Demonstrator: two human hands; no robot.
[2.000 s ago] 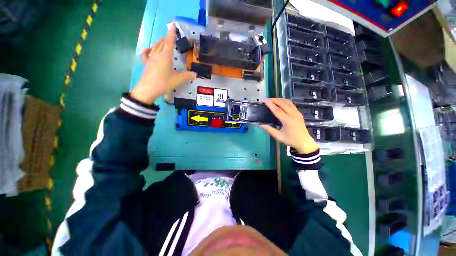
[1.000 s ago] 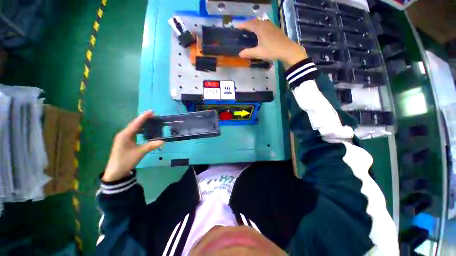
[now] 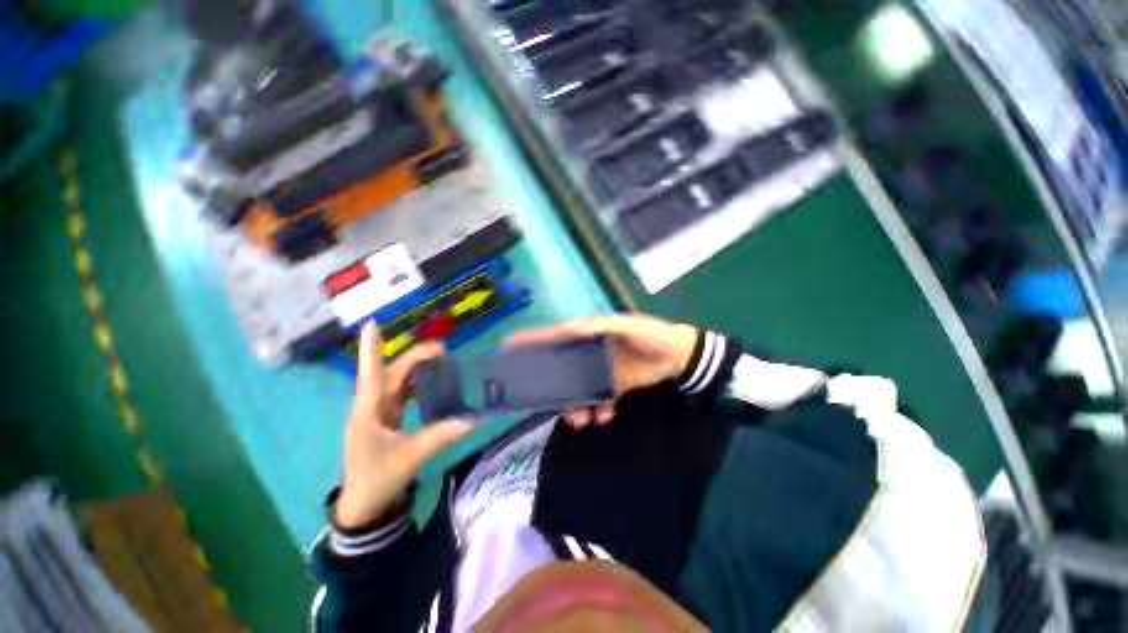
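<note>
A black plastic housing (image 3: 520, 377) is held level between my two hands, in front of my chest and just off the bench's front edge. My left hand (image 3: 390, 427) grips its left end between thumb and fingers. My right hand (image 3: 631, 352) grips its right end, with fingers partly hidden behind it. Beyond them, the orange-brown fixture (image 3: 353, 198) sits on the grey base plate (image 3: 464, 216). A dark housing (image 3: 353, 161) seems to lie in the fixture, but the view is blurred. The two-arrow label (image 3: 435, 324) shows on the blue front.
The press head (image 3: 272, 111) stands over the back of the fixture. A blister tray (image 3: 730, 235) with several black housings is to the right of the bench (image 3: 557, 254). Brown cardboard (image 3: 155, 550) and pale stacked sheets (image 3: 56, 575) are at the lower left, beside yellow-black floor tape (image 3: 105, 346).
My right hand has left the fixture and come back to the housing that my left hand held. The housing has moved right and nearer my chest. The view has turned, and the press head is over the fixture.
</note>
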